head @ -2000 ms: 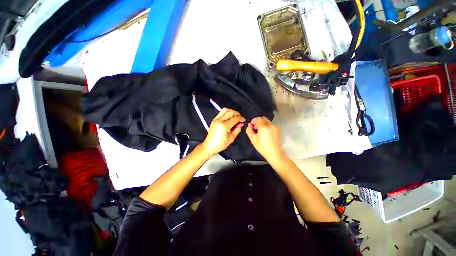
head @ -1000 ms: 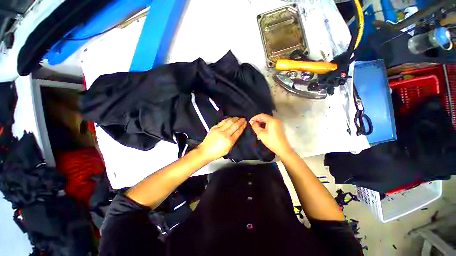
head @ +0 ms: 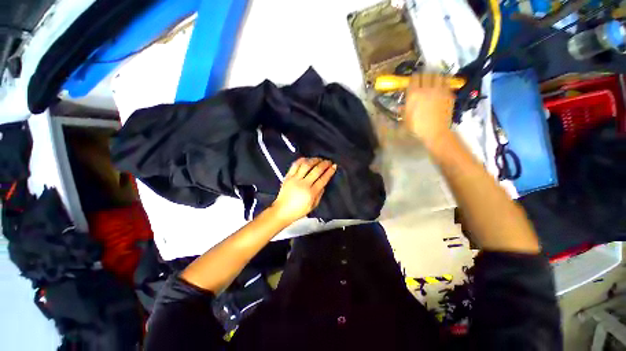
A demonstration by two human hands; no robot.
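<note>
The black garment with thin white stripes lies bunched over the board on the white table. My left hand rests flat on its near right part, fingers a little apart, pressing the cloth and not gripping it. My right hand is blurred and lies over the orange-yellow handle of the steam iron. Whether its fingers are closed round the handle cannot be told. The iron's metal body is partly hidden by the hand. The board under the garment is hidden.
The brownish metal iron rest is behind the iron. A blue tray with dark-handled scissors at its left edge is on the right. A blue bar crosses the table behind the garment. A red basket stands far right.
My right hand has left the garment and moved right and away from me to the iron's handle. My left hand has stayed on the cloth, now flat instead of pinching.
</note>
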